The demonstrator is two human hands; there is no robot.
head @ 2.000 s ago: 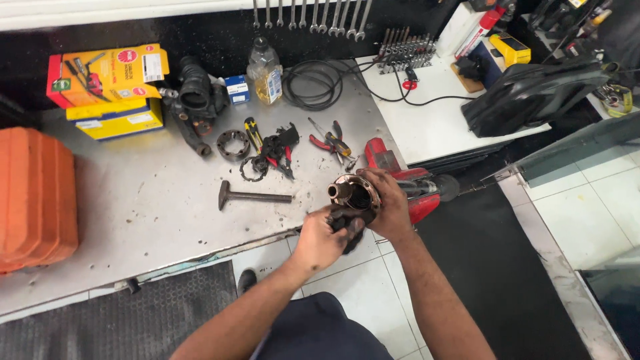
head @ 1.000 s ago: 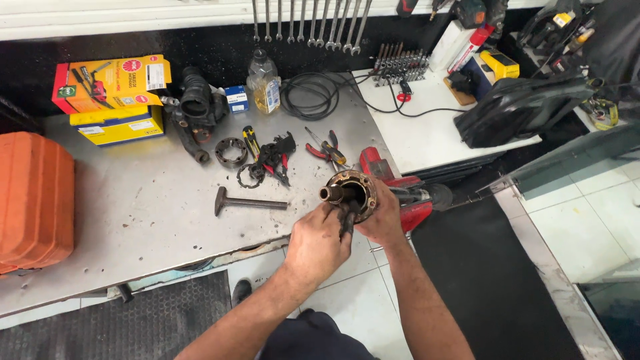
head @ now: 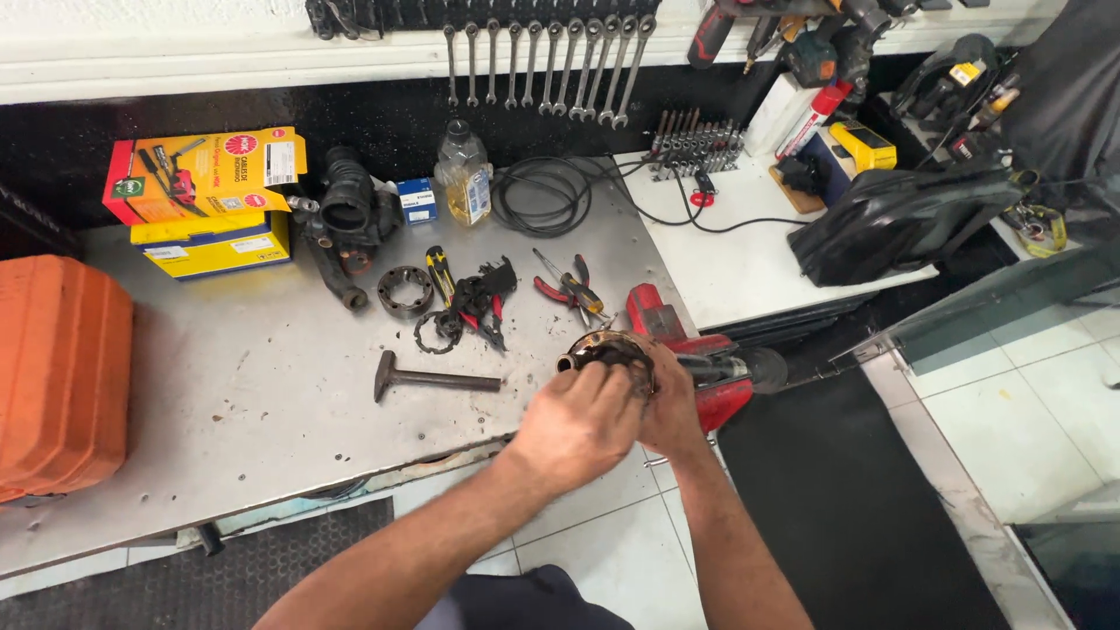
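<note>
A greasy round metal housing, open at the top (head: 612,339), is mounted at the bench corner by a red bench vise (head: 726,398). My left hand (head: 579,429) has its fingers curled into the opening; a dark cloth or greasy piece seems to be under them, mostly hidden. Around the housing's right side wraps my right hand (head: 674,407). A hammer (head: 442,380) lies on the metal bench to the left. Behind it are a metal bearing cage ring (head: 405,291), a yellow-black utility knife (head: 440,273), red-handled pliers (head: 486,328), and a screwdriver (head: 577,289) across another pair of pliers.
An orange case (head: 61,376) stands at the bench's left end. Yellow boxes (head: 210,245), a black hose assembly (head: 346,210), a bottle (head: 464,179) and a coiled black cable (head: 542,197) line the back. Wrenches (head: 547,70) hang above. A socket set (head: 696,149) stands on the white counter.
My left hand has shifted over the housing's opening, with its fingers reaching in. My right hand stays around the housing.
</note>
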